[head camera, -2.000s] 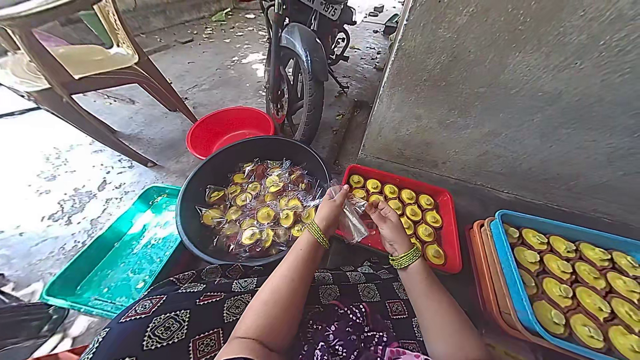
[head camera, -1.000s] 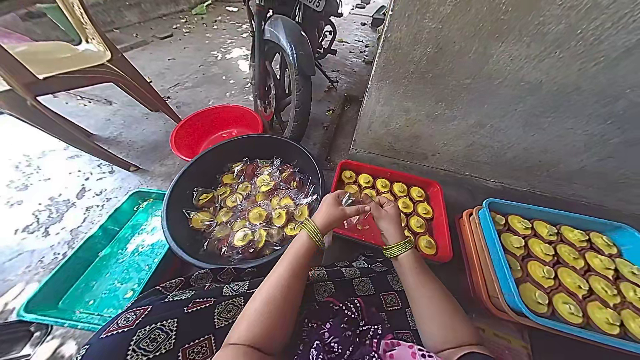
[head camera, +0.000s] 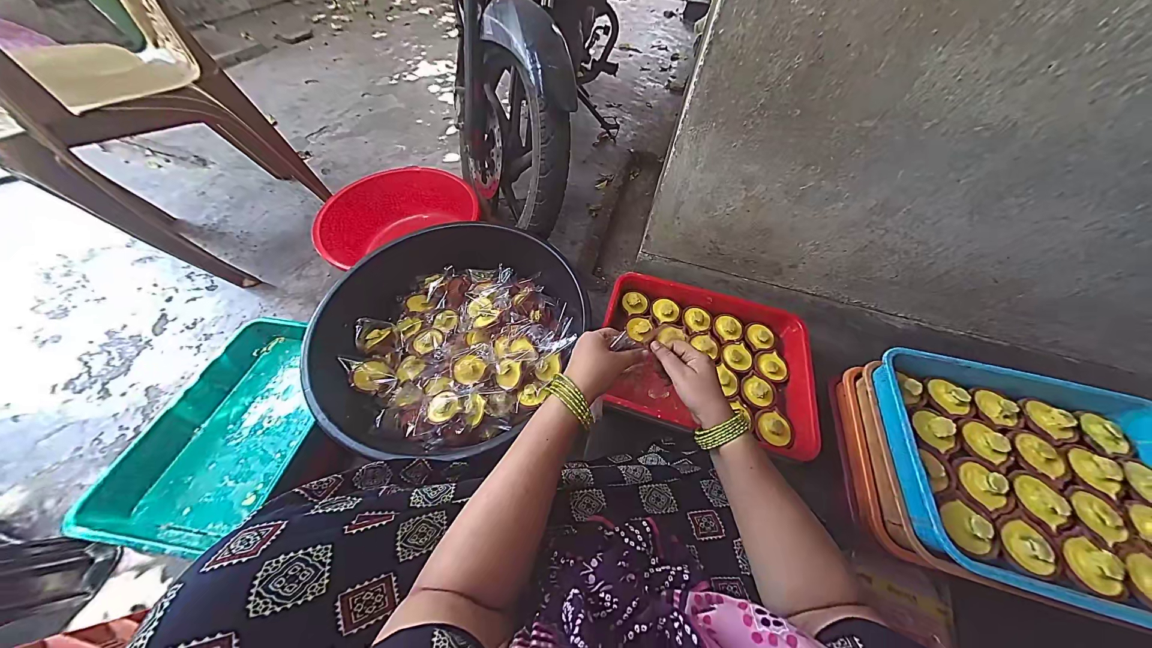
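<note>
My left hand (head camera: 601, 364) and my right hand (head camera: 693, 382) meet over the near left part of a red plastic tray (head camera: 804, 396). A clear plastic wrapper (head camera: 625, 340) is pinched in my left fingers. My right fingertips touch a small brown piece at the wrapper's end; fingers partly hide it. Rows of small round brown items with yellow tops (head camera: 737, 357) stand in the tray. Left of my hands, a large dark round tub (head camera: 337, 310) holds many similar items in clear plastic wrappers (head camera: 469, 369).
A green tray (head camera: 193, 450) lies at the left and a red basin (head camera: 396, 211) behind the tub. Blue tray (head camera: 927, 531) with more yellow-topped items rests on orange trays (head camera: 868, 468) at the right. A plastic chair (head camera: 216, 112), motorcycle wheel (head camera: 526, 135) and wall (head camera: 900, 171) stand beyond.
The hands have stayed close together over the red tray. The clear wrapper, spread between them two seconds ago, is now gathered at my left fingers beside a small brown piece.
</note>
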